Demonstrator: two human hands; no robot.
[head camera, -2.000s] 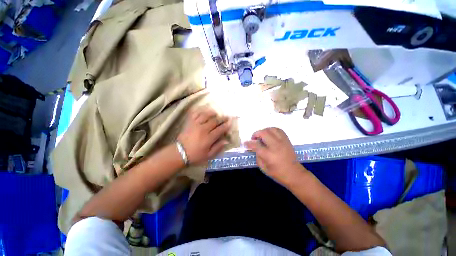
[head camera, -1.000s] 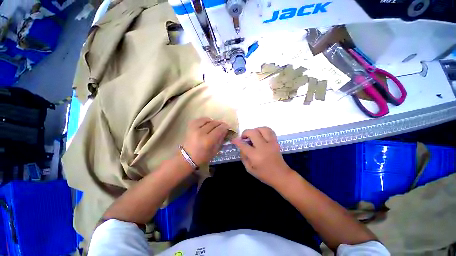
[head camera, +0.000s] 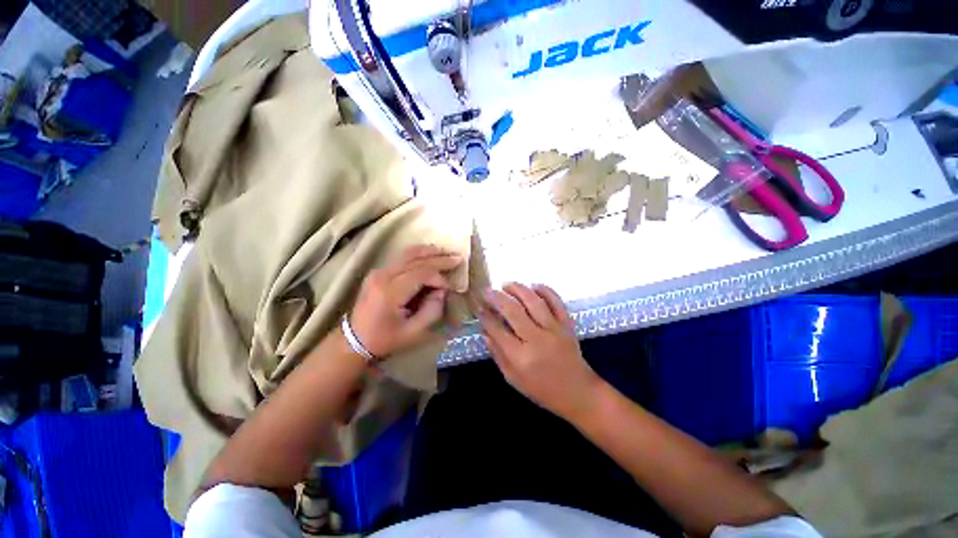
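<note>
A large khaki garment panel (head camera: 305, 200) lies heaped left of the needle and hangs over the front table edge. My left hand (head camera: 404, 299) grips its right edge near the table's front edge, fingers bent. My right hand (head camera: 530, 336) pinches the same edge just right of it, with a narrow flap of cloth (head camera: 477, 268) upright between the hands. Whether a separate small piece is held there cannot be told. The presser foot area (head camera: 462, 147) of the sewing machine is above and behind the hands, apart from them.
Small khaki pieces (head camera: 588, 187) lie in a loose pile right of the needle. Scissors (head camera: 783, 194) with pink-red handles lie further right, blades under clear plastic (head camera: 706, 142). A ruler strip (head camera: 672, 305) runs along the front edge. Blue bins (head camera: 809, 352) stand below, with khaki cloth (head camera: 893, 452).
The view has shifted over the table. Both hands stay at the panel edge. My left fingers have curled, and a narrow flap of cloth now stands up between the hands.
</note>
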